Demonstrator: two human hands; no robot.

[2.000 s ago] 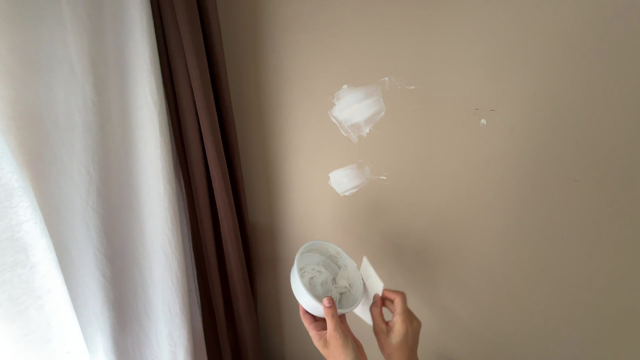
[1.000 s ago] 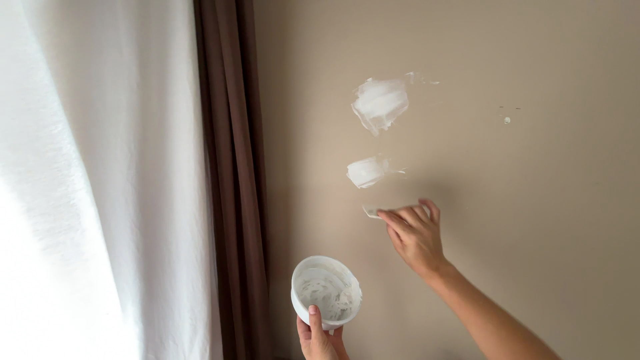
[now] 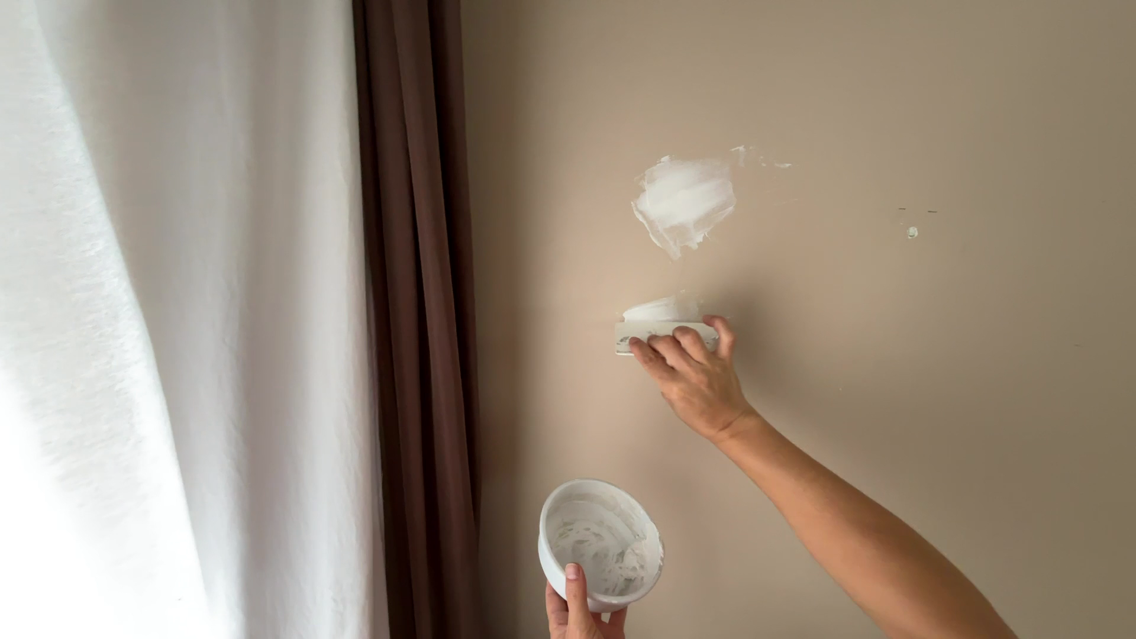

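My right hand (image 3: 697,377) grips a flat white putty scraper (image 3: 641,335) whose upper edge lies at the lower part of a small white filler patch (image 3: 664,310) on the beige wall. A larger white filler patch (image 3: 685,200) is above it, with thin smears at its upper right. At the bottom, my left hand (image 3: 581,608) holds a white bowl (image 3: 602,493) tilted toward me, thumb over its rim. White filler paste (image 3: 621,564) coats the inside of the bowl.
White sheer curtain (image 3: 222,311) covers the left side, and a brown drape (image 3: 422,311) hangs beside it. Farther right, the beige wall (image 3: 976,399) bears a small white spot (image 3: 912,232) with two short dark marks above it.
My right hand has moved from beside the bowl up to the small filler patch, carrying the scraper. My left hand still holds the bowl low down.
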